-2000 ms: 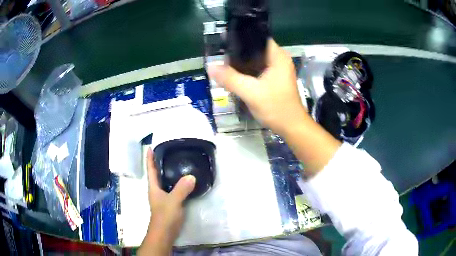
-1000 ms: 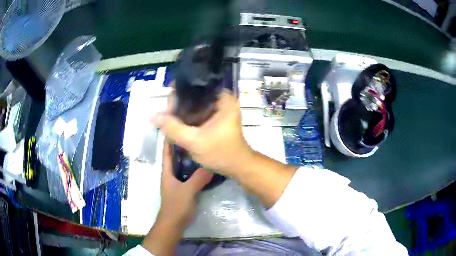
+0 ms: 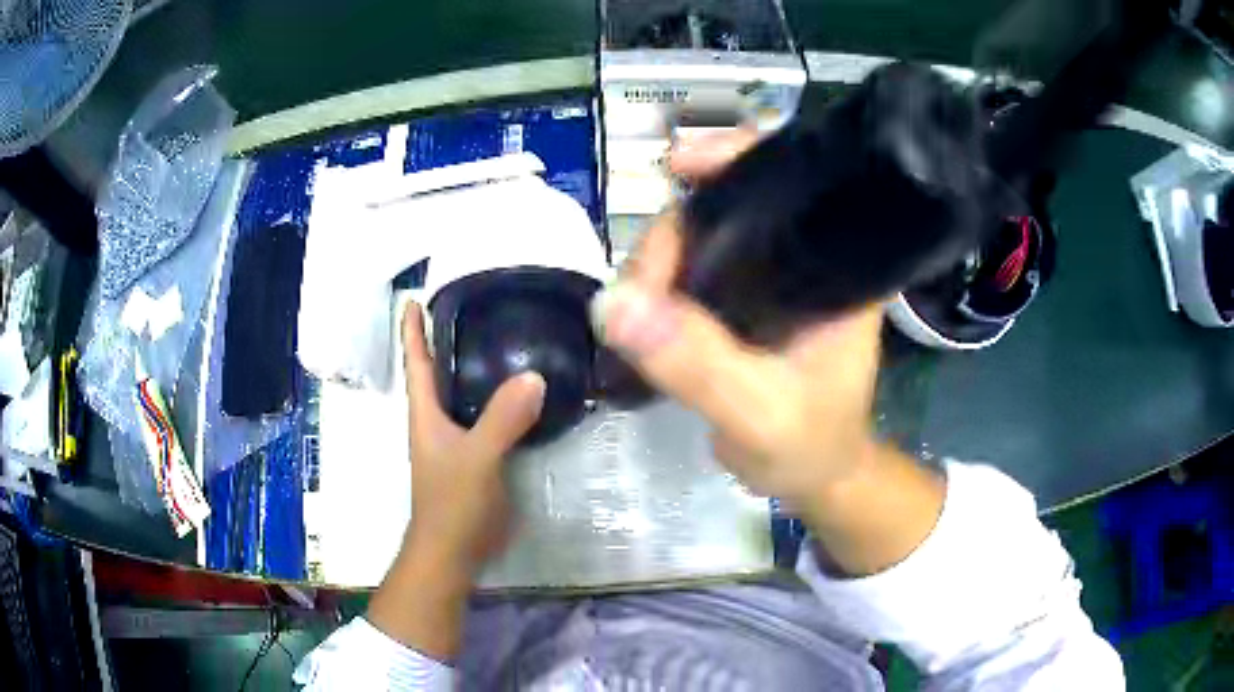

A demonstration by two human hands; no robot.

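Observation:
A white dome camera [image 3: 521,223] with a glossy black face lies on the white pad [image 3: 636,521], its white mounting arm [image 3: 355,291] to the left. My left hand [image 3: 467,439] holds the black face from below, thumb on its front. My right hand [image 3: 778,385] grips the thick black electric screwdriver [image 3: 846,203], which is blurred and tilted, its body slanting up to the right. Its lower end is near the right side of the camera; whether it touches cannot be told.
A pale screw feeder [image 3: 697,81] stands beyond the pad, partly hidden. An open camera unit [image 3: 995,291] with red wires is partly behind the screwdriver. Another white unit [image 3: 1198,237] is at far right. A flat black rectangle [image 3: 261,318], clear bag [image 3: 163,203], printed strip [image 3: 169,453] and fan [image 3: 54,68] are left.
The screwdriver went from beyond the camera to above it, then moved right and tilted in my right hand. My left hand stays on the camera. The view has shifted.

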